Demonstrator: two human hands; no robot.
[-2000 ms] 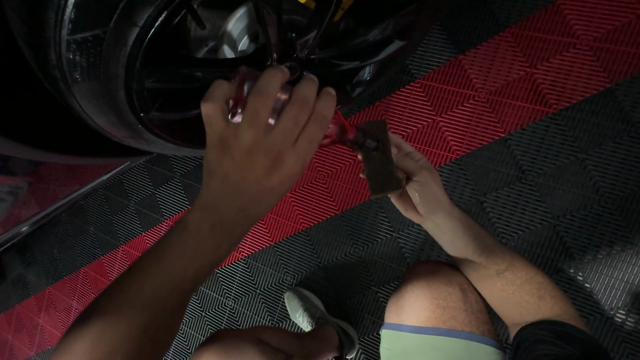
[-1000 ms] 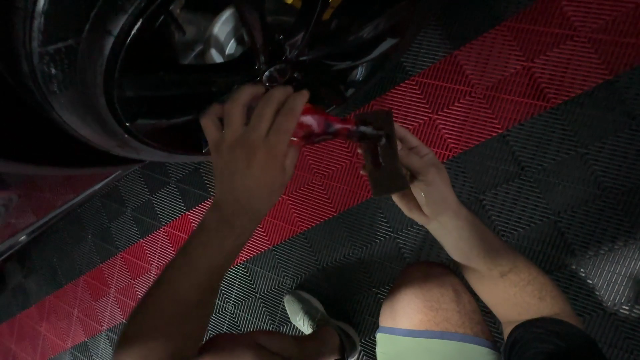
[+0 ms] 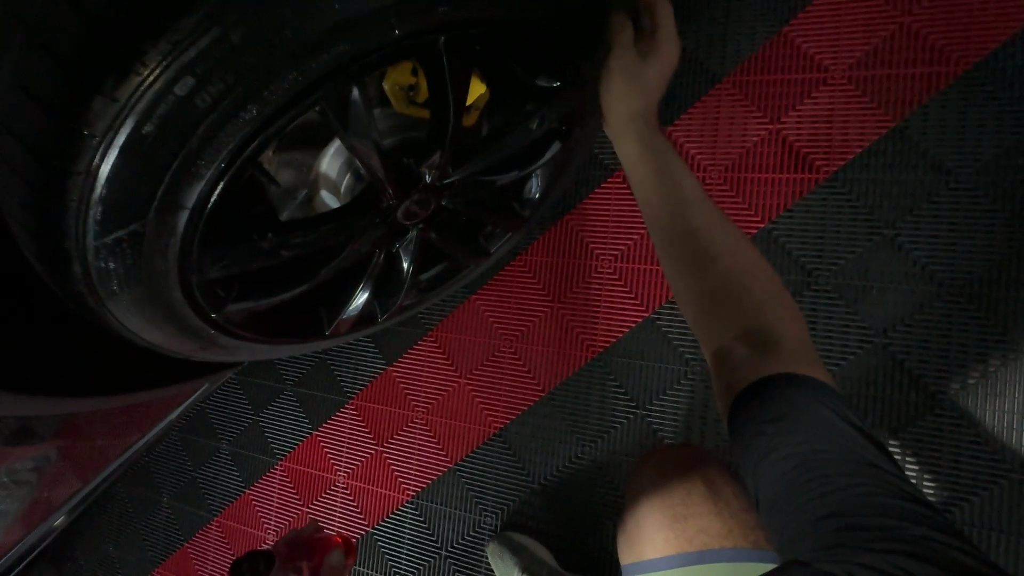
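Observation:
My right hand is at the top, against the right edge of the black tire. Its fingers are partly in shadow, and whether the dark brown applicator pad is in them cannot be seen. The tire surrounds a glossy black spoked wheel rim, with a yellow brake caliper and a metal brake disc behind the spokes. A red bottle with a dark end shows at the bottom edge, left of centre. My left hand is out of view.
Interlocking ribbed floor tiles, black with a diagonal red band, lie under the wheel. A red car body panel borders the lower left. My bent knee and a light shoe are at the bottom.
My right hand has moved from beside the wheel up to the tire's right edge. My left hand has left the view, and the red bottle has gone from between the hands to the bottom edge.

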